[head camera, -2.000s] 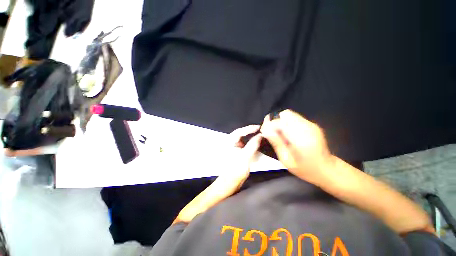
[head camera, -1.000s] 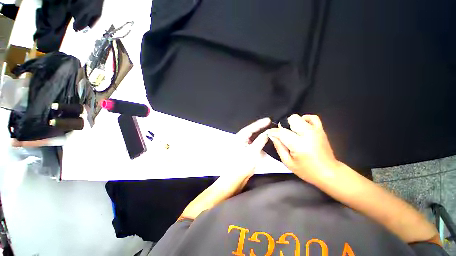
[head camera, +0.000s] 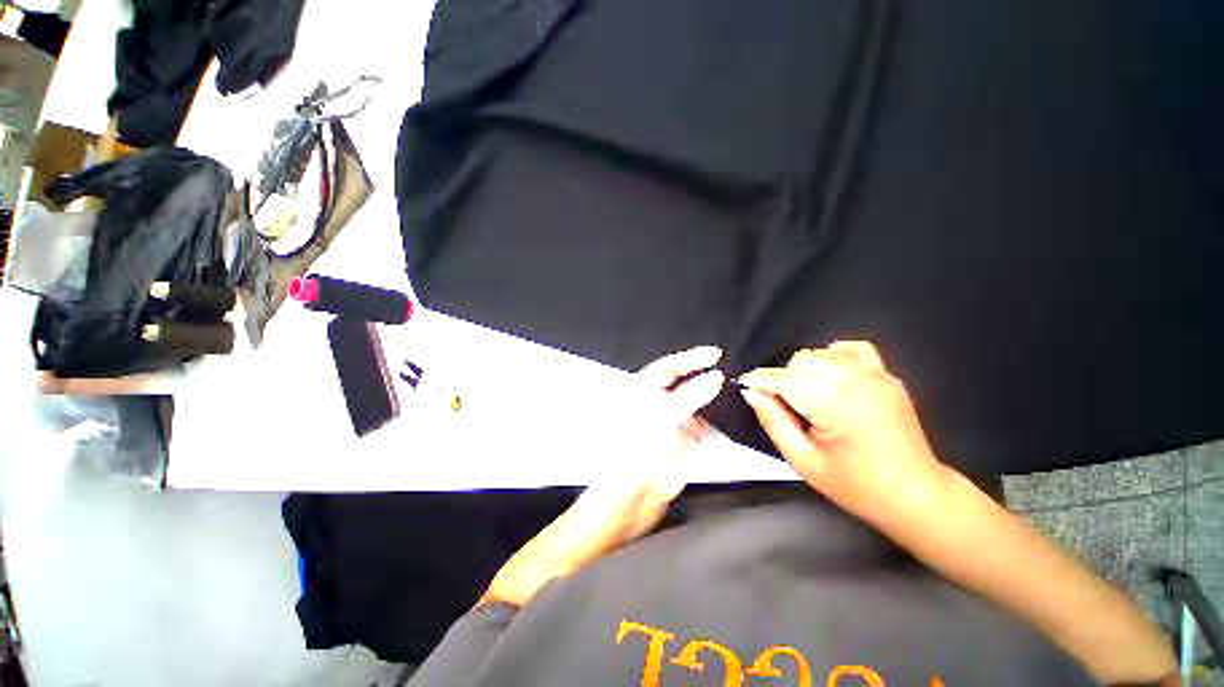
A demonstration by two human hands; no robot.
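A large black garment (head camera: 631,201) covers the middle and right of the white table, with folds running through it. My left hand (head camera: 658,430) holds the garment's near edge between thumb and fingers; it is overexposed against the table. My right hand (head camera: 846,409) is just right of it, thumb and index fingertip pinched together at the cloth edge. A tiny pale glint shows at the right fingertips, perhaps a needle. No thread can be made out.
A black spool with pink ends (head camera: 352,299) touches a smartphone (head camera: 363,376). Two small dark pieces (head camera: 411,375) and a yellowish speck (head camera: 456,401) lie beside it. A black plastic bag (head camera: 148,255) with dark thread cones (head camera: 191,337) is at left. Dark cloth (head camera: 416,564) hangs below the table edge.
My right hand has moved slightly right and down, its fingers less curled and its fingertips a little apart from my left hand. The whole view has shifted slightly.
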